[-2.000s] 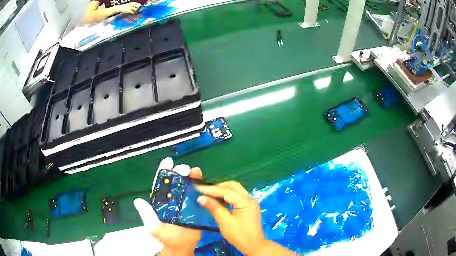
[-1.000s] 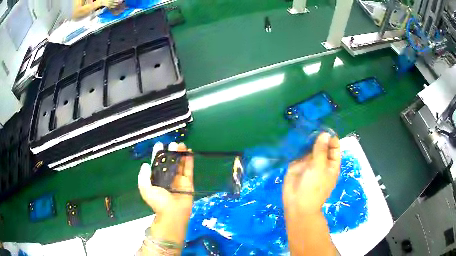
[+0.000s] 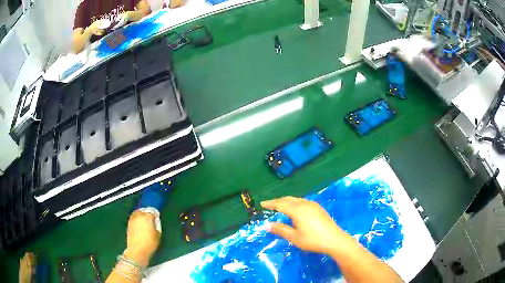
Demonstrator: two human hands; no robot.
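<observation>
My left hand (image 3: 143, 235), with white finger cots, is closed over the near end of a filmed phone middle frame (image 3: 155, 194) beside the tray stack; the fingertips' exact grip is partly hidden. A phone middle frame with its film removed (image 3: 190, 222) lies on the green belt between my hands, its centre open and green showing through. My right hand (image 3: 302, 224) is open and empty, its fingertips near that frame's right end. Peeled blue film (image 3: 354, 213) is heaped on the white work sheet (image 3: 407, 221).
Filmed frames (image 3: 302, 152) lie along the green belt (image 3: 238, 166). Stacked black trays (image 3: 122, 119) stand at left. Another filmless frame (image 3: 80, 271) and another person's hand (image 3: 26, 268) are at lower left. A person (image 3: 105, 16) sits across. Machinery (image 3: 448, 44) is at right.
The filmless frame has left my left hand and lies on the belt. My left hand has moved left to a filmed frame. My right hand has moved left and let go of the film.
</observation>
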